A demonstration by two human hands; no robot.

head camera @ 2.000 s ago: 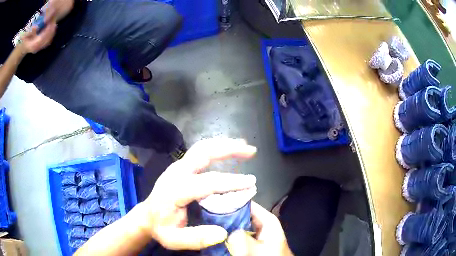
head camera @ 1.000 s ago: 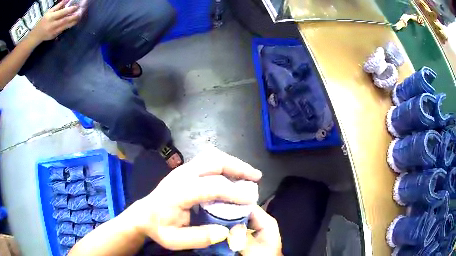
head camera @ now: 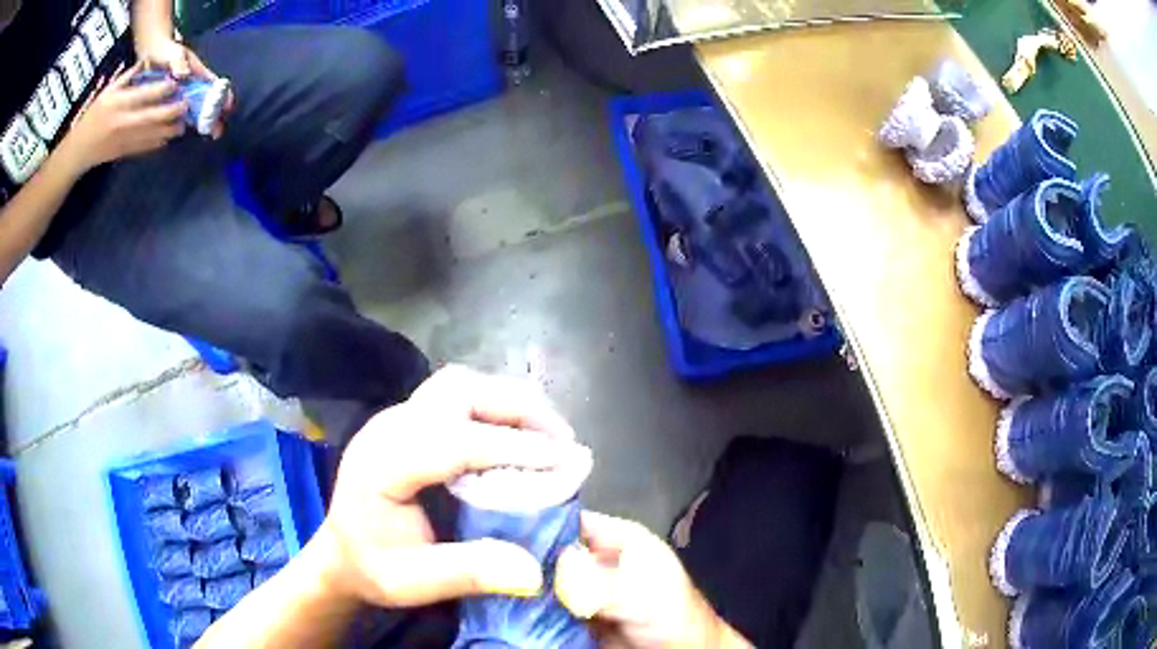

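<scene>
A blue denim boot upper (head camera: 508, 545) is held over my lap, with a pale bumpy cup sole (head camera: 522, 487) over its upward-facing end. My left hand (head camera: 438, 488) wraps the boot from the left, fingers over the sole and thumb on the denim. My right hand (head camera: 634, 577) grips the denim from the right, with its thumb against the side. The fingers hide part of the sole, and the boot's lower end is near the picture's bottom edge.
Boots with soles (head camera: 1047, 336) stand along the tan bench (head camera: 812, 152) at right, near loose soles (head camera: 939, 150). Blue crates (head camera: 685, 361) stand on the floor, one at lower left holding rows of uppers (head camera: 209, 539). A seated person (head camera: 190, 241) holds a boot at upper left.
The view has shifted, so the bench items sit further left. The held boot shows more denim and is further left. The other person's hands have lowered, with a boot now visible.
</scene>
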